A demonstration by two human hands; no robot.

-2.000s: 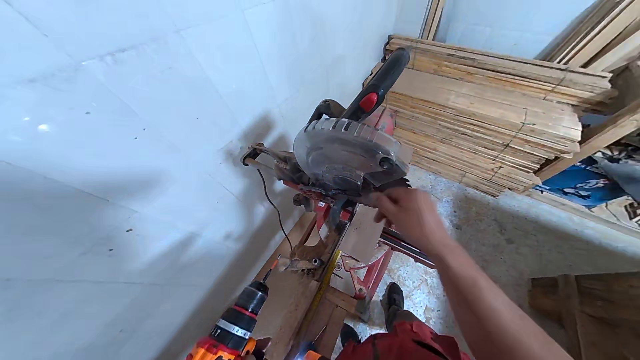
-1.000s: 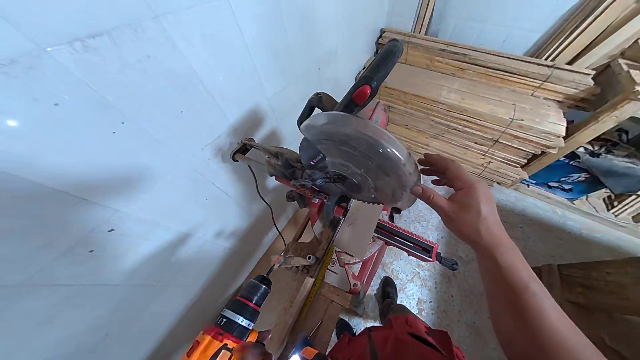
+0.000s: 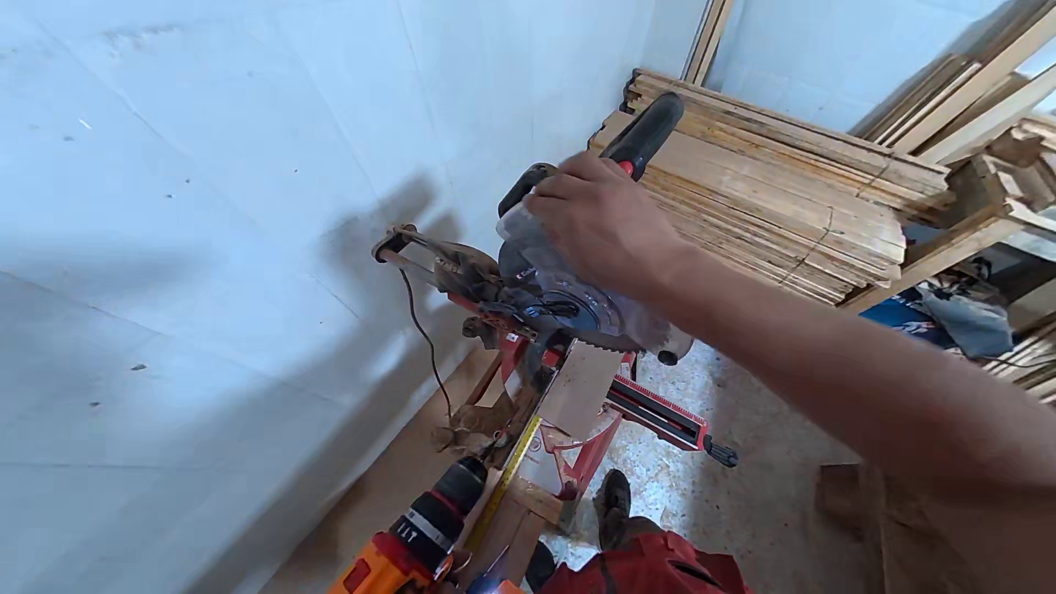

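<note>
My right hand (image 3: pixel 598 219) lies over the upper part of the miter saw's clear blade guard (image 3: pixel 656 330), its fingers curled over the guard's top just below the black handle (image 3: pixel 648 136). Some teeth of the saw blade show under the guard. Below the blade a short wooden board (image 3: pixel 582 392) lies on the saw's red base, with a yellow measuring tape (image 3: pixel 503 487) along the left side. At the bottom edge an orange cordless drill (image 3: pixel 421 528) points up toward the saw; my left hand at it is almost wholly cut off and hidden by the drill.
A white wall (image 3: pixel 206 247) runs close along the left of the saw. Beyond the saw are tied stacks of thin wooden boards (image 3: pixel 767 198). A red slide arm with a black knob (image 3: pixel 660 412) juts right. A wooden piece (image 3: pixel 850 503) stands on the floor at lower right.
My right hand has moved from the guard's lower right side, where it was apart with spread fingers, up and left onto its top. The guard sits differently and more of the blade area shows.
</note>
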